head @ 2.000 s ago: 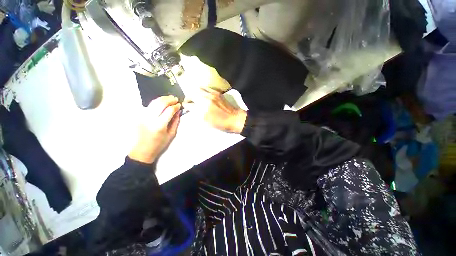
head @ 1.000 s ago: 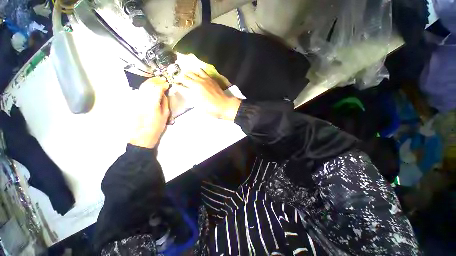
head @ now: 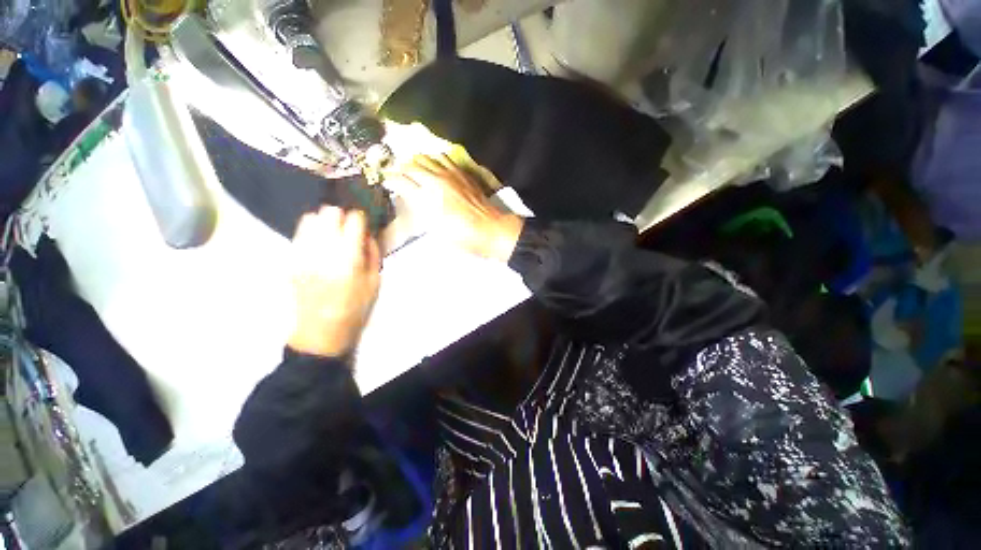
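A black fabric strip [head: 264, 183] lies on the white table, running from the presser foot [head: 377, 161] out to the left behind it. My left hand [head: 333, 274] is at the strip's near edge, fingers curled on the fabric just left of the foot. My right hand [head: 452, 204] lies nearly flat right of the foot, its fingertips close to the needle area; glare hides what is under them. A wider stack of black cut pieces [head: 538, 134] lies right of the needle, behind my right hand.
A pale elongated lamp [head: 172, 172] hangs left of the needle. Black sewn pieces [head: 91, 355] lie along the table's left edge. The cream machine arm [head: 484, 32] spans the back. A clear plastic bag [head: 753, 97] hangs at the right. Yellow loops [head: 161, 13] are at the top left.
The black strip now extends much further out to the left behind the foot. My left hand has drawn back slightly from the needle; my right hand has moved slightly left and flattened near the foot.
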